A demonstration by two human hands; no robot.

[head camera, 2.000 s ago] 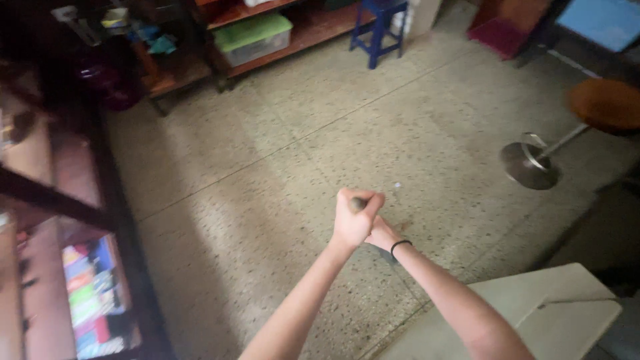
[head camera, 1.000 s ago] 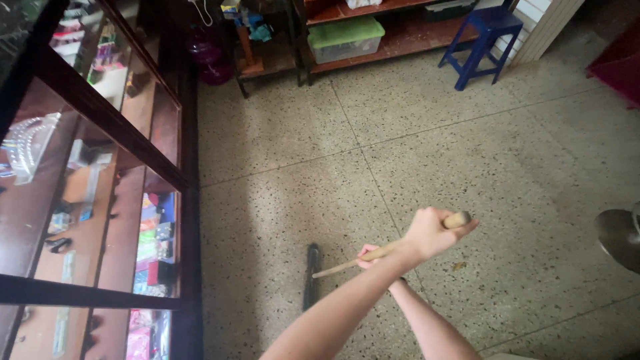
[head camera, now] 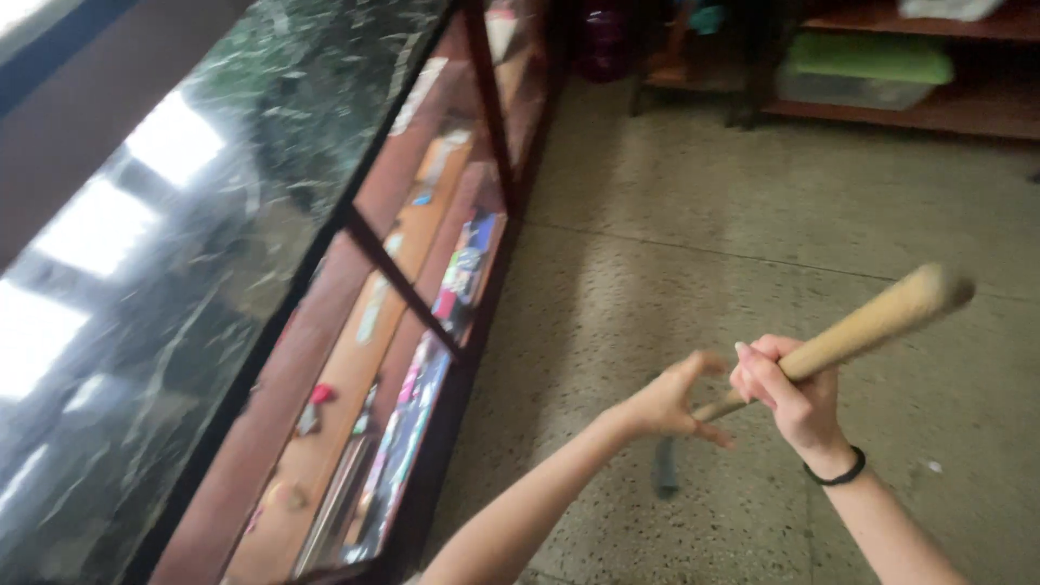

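Observation:
My right hand (head camera: 792,390), with a black band at its wrist, is closed around a long wooden pole (head camera: 865,329). The pole's thick, blurred upper end points up and to the right. Lower down, my left hand (head camera: 678,398) has its fingers spread around the pole, not closed on it; whether the palm touches it I cannot tell. A dark, narrow head (head camera: 666,470) shows on the floor below my left hand, partly hidden, in line with the pole's lower part.
At left stands a glass display case with a dark green marble top (head camera: 268,203) and small goods on its shelves (head camera: 406,276). Speckled floor (head camera: 666,284) lies to its right. At the back are a low shelf (head camera: 910,118) and a plastic box with a green lid (head camera: 869,61).
The view has swung left, bringing the marble top in. One second ago the left hand was closed near the pole's top with the right hand lower; now the right grips higher and the left is spread.

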